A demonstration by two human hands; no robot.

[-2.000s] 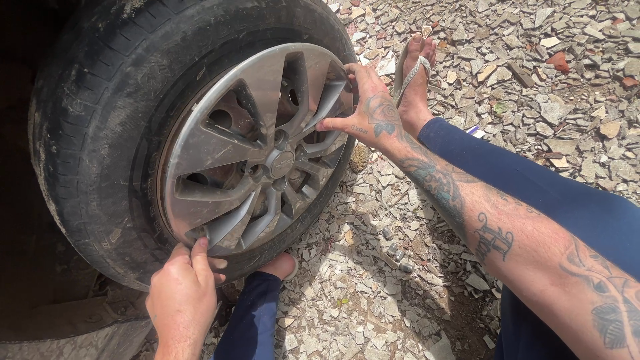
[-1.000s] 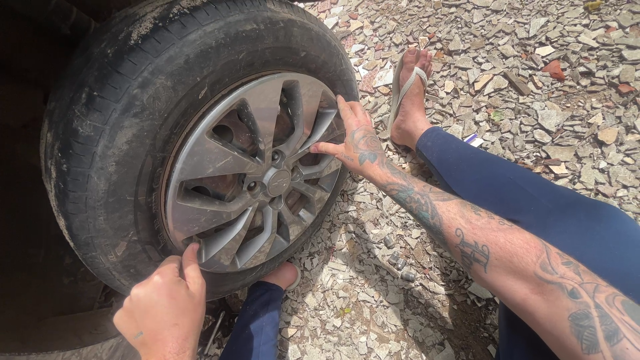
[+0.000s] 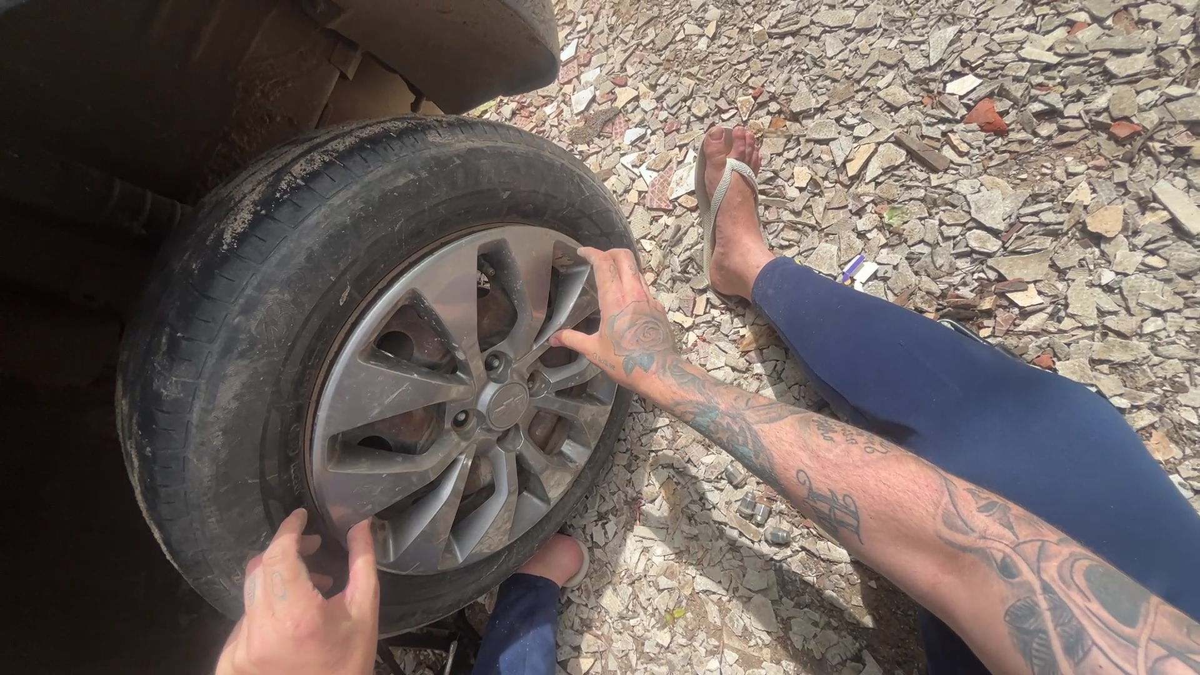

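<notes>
A grey multi-spoke wheel cover [image 3: 403,403] lies over a rusty steel wheel inside a dusty black tire [image 3: 234,375]. Its round centre cap has several recessed holes around it. My right hand [image 3: 623,323], on a tattooed arm, grips the cover at its right side, thumb on a spoke and fingers at the outer edge. At the lower left, my left hand [image 3: 305,600] has thumb and fingers apart; the thumb tip is by the cover's edge and the fingers are over the tire sidewall. Whether those fingertips touch the rubber, I cannot tell.
Several metal lug nuts [image 3: 761,513] lie on the broken tile rubble [image 3: 984,225] beneath my right forearm. Dark vehicle bodywork [image 3: 450,47] overhangs the tire. My sandalled foot [image 3: 731,206] is beyond the wheel, the other foot [image 3: 553,560] beside the tire's lower edge.
My left hand has loosened from the cover's lower edge, its fingers now spread over the tire. My right hand stays on the cover. The view has shifted, showing more bodywork.
</notes>
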